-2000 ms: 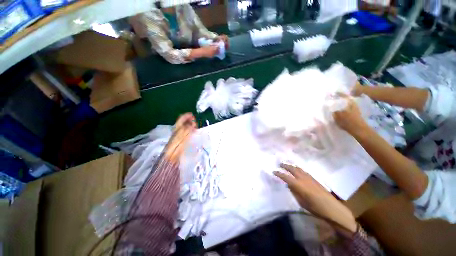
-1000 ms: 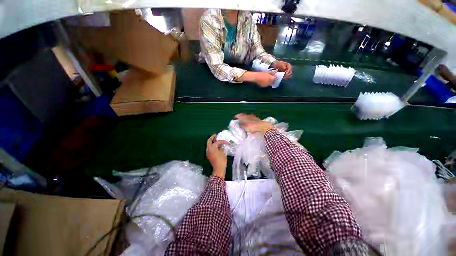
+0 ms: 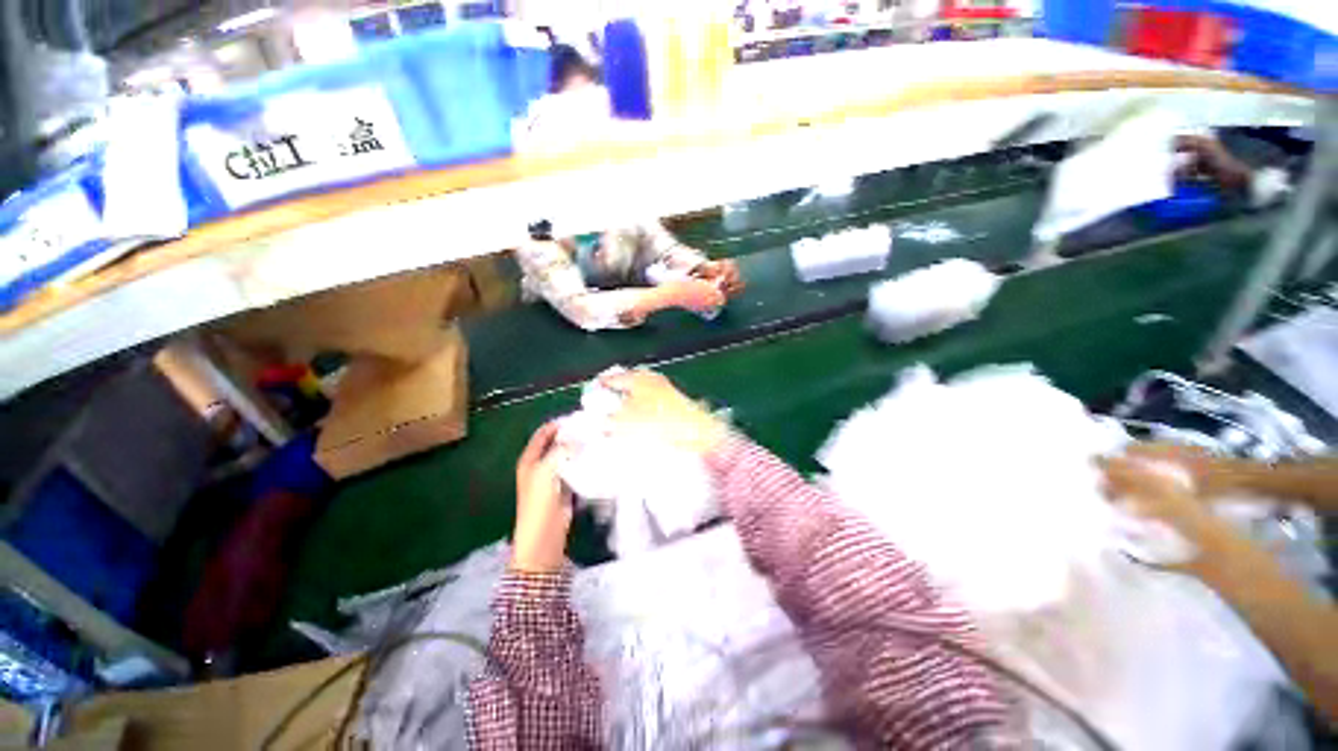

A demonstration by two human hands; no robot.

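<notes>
My left hand (image 3: 543,496) and my right hand (image 3: 663,411) are on a small bunch of whitish clear bags (image 3: 631,477) at the near edge of the green belt. My left hand is at the bunch's left side, my right hand on its top. The picture is blurred, and the fingertips are partly lost in the plastic. A large fluffy pile of poly bags (image 3: 969,477) lies to the right. A white sheet (image 3: 697,624) lies in front of me between my forearms.
Another person's hands (image 3: 1174,506) are at the right of the pile. A person works across the green belt (image 3: 778,382), near white comb-like stacks (image 3: 932,298). A brown carton (image 3: 191,712) is at lower left, a brown box (image 3: 393,408) beyond. A shelf (image 3: 484,191) crosses above.
The view has tilted up, showing more of the shelf. Both my hands have come to the small bunch since the earliest frame and remain on it. The other person's hands are back in view at right.
</notes>
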